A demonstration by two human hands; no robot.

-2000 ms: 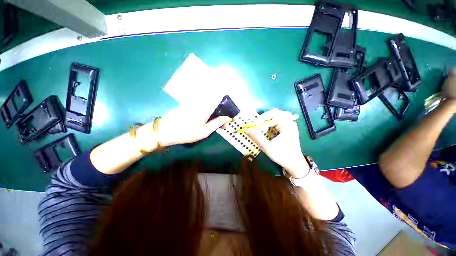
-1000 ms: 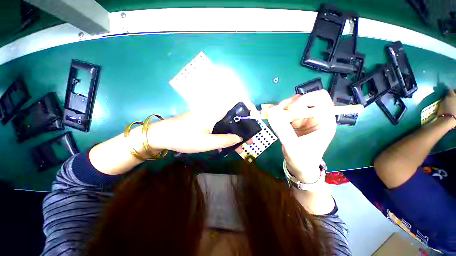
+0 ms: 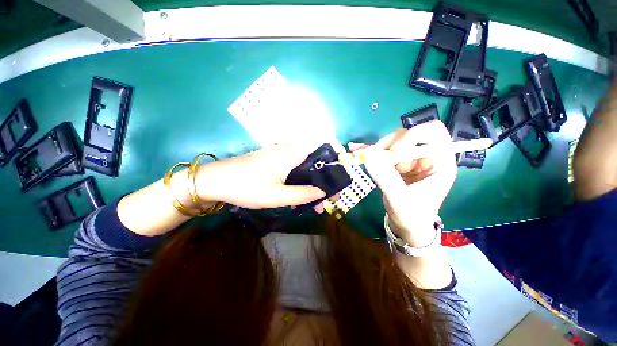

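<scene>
My left hand (image 3: 270,177) holds a black phone housing (image 3: 310,177) with a small bright ring near its upper end. A cream sheet with rows of dark dots (image 3: 356,191) shows beside and under the housing, its far part hidden by it. My right hand (image 3: 414,169) holds a pale yellow pen-like tool (image 3: 467,145), probably tweezers, like a pencil. The tool's tip reaches the housing close to the ring. Whether a small piece is on the tip cannot be told.
Several black housings lie at the left (image 3: 107,125) and in a pile at the right (image 3: 450,51). A pale sheet (image 3: 260,98) lies behind my hands in glare. A neighbour's arm (image 3: 599,149) is at the right edge. A white rail (image 3: 270,23) runs along the back.
Since the oldest frame, the right hand has brought the tool from the dotted sheet to the housing's ring. Since the later one, the housing has tilted slightly; the neighbour's arm has moved.
</scene>
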